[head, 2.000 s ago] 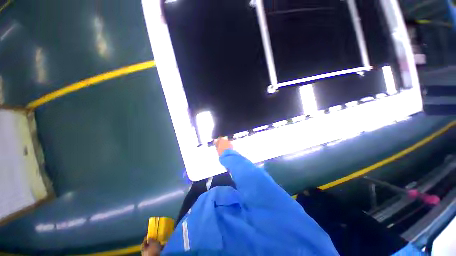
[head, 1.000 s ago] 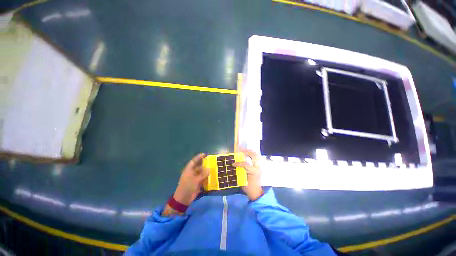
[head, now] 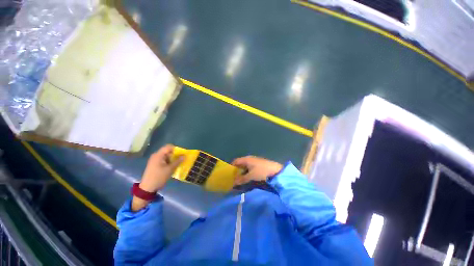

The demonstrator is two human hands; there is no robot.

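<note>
A bright yellow backing sheet with dark rectangular pads on its middle part is held in front of my body. My left hand, with a dark red band at the wrist, grips its left end, thumb on top. My right hand is at its right end, with a small dark piece showing at the fingertips. Whether that piece is apart from the sheet, I cannot tell.
A white foam tray holds a glossy black panel with a thin pale frame on it at the right. A pale covered stack stands at the upper left, beside crumpled clear plastic. Rails show at the lower left.
My view has turned left, so the tray now sits further right and the pale stack nearer. The sheet is tilted and more spread out, with my right hand at its right end.
</note>
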